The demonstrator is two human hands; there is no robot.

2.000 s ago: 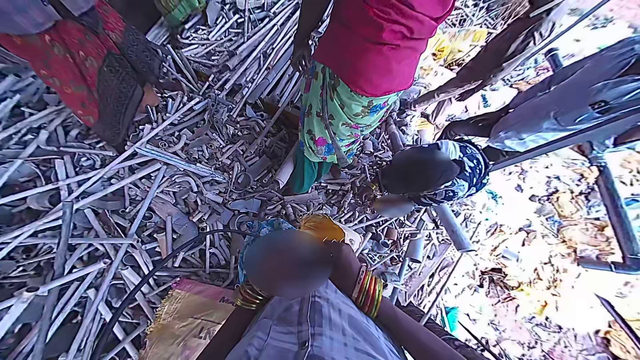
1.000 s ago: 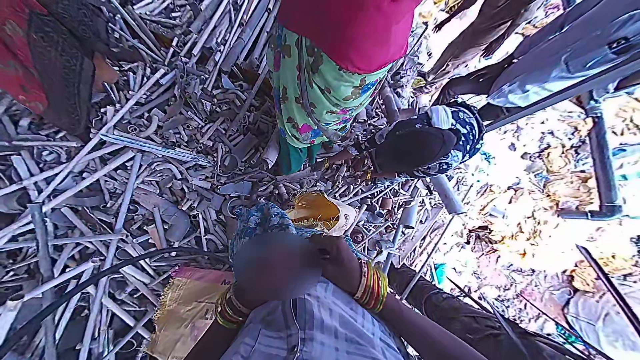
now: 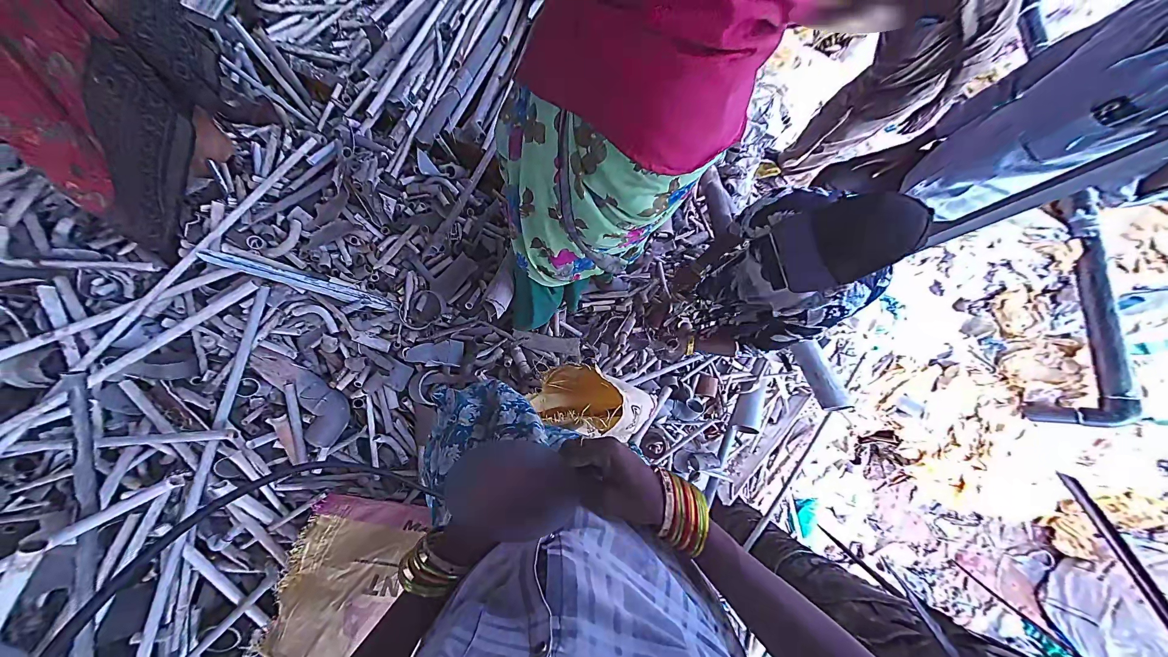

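Note:
In the head view, my left hand (image 3: 467, 540) is bent in front of my checked shirt (image 3: 593, 584), with gold-coloured bangles at the wrist; a blurred patch covers most of it. Close against it is my right hand (image 3: 620, 476), fingers curled, with red, yellow and green bangles (image 3: 684, 513). Whether either one holds something cannot be made out. Blue patterned cloth (image 3: 474, 415) lies just beyond the hands. Beside that cloth stands a sack (image 3: 630, 411), its mouth open and its inside yellow.
Scrap pipes and fittings (image 3: 365, 255) cover the ground. A printed woven sack (image 3: 342, 570) and a black cable (image 3: 196, 517) lie at left. A person in a pink top (image 3: 652, 82) stands ahead; another crouches (image 3: 776, 265) to the right. Metal bars (image 3: 1104, 319) stand at far right.
The crouching person's dark-covered head has moved to the right, relative to their body. My two hands stay close together at my shirt front.

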